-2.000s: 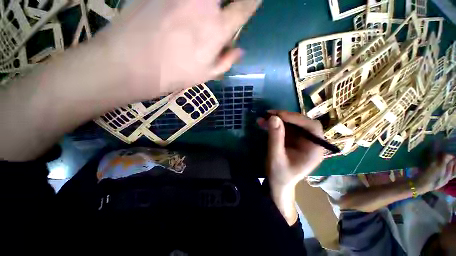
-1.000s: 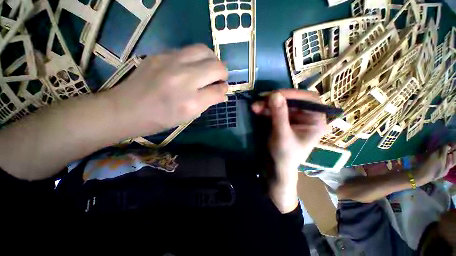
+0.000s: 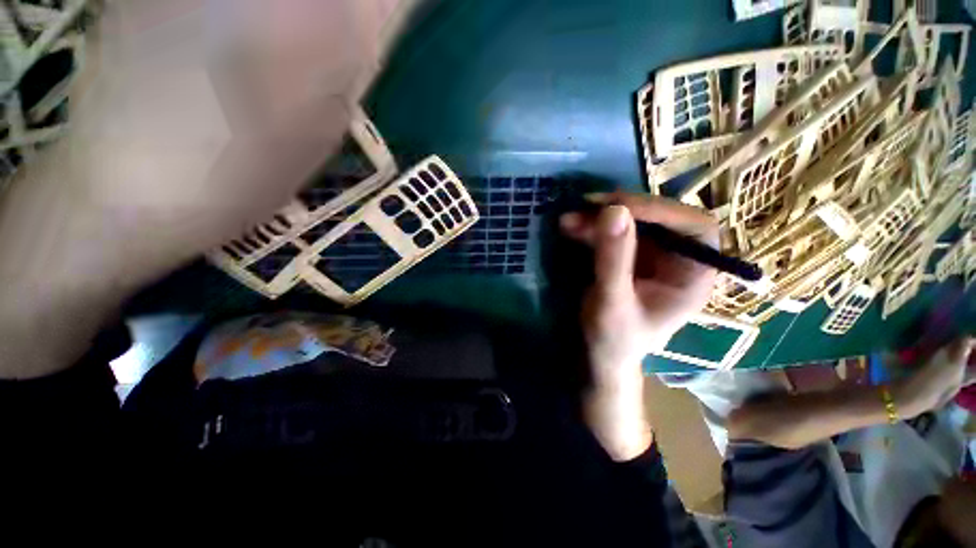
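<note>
My right hand [image 3: 647, 268] holds a slim black pen-like tool [image 3: 701, 252], its tip over the right end of a dark adhesive sheet [image 3: 503, 227] with a grid of small rectangles. My left hand [image 3: 289, 64] is large and blurred at the top left; its fingers run out of the picture, so its grip is hidden. Two cream faceplates lie overlapping on the sheet; the nearer faceplate [image 3: 412, 219] has key holes at its upper right end. The other is partly covered by my left forearm.
A dense pile of cream faceplates [image 3: 803, 182] lies on the green bench [image 3: 535, 75] at the right. More frames [image 3: 37, 80] lie at the far left. Another person's forearm [image 3: 824, 415] with a yellow bracelet is at the lower right, beside brown cardboard [image 3: 685, 450].
The faceplate upright near the tool a second ago is out of sight. My left hand has moved up and away from the sheet. My right hand still holds the tool.
</note>
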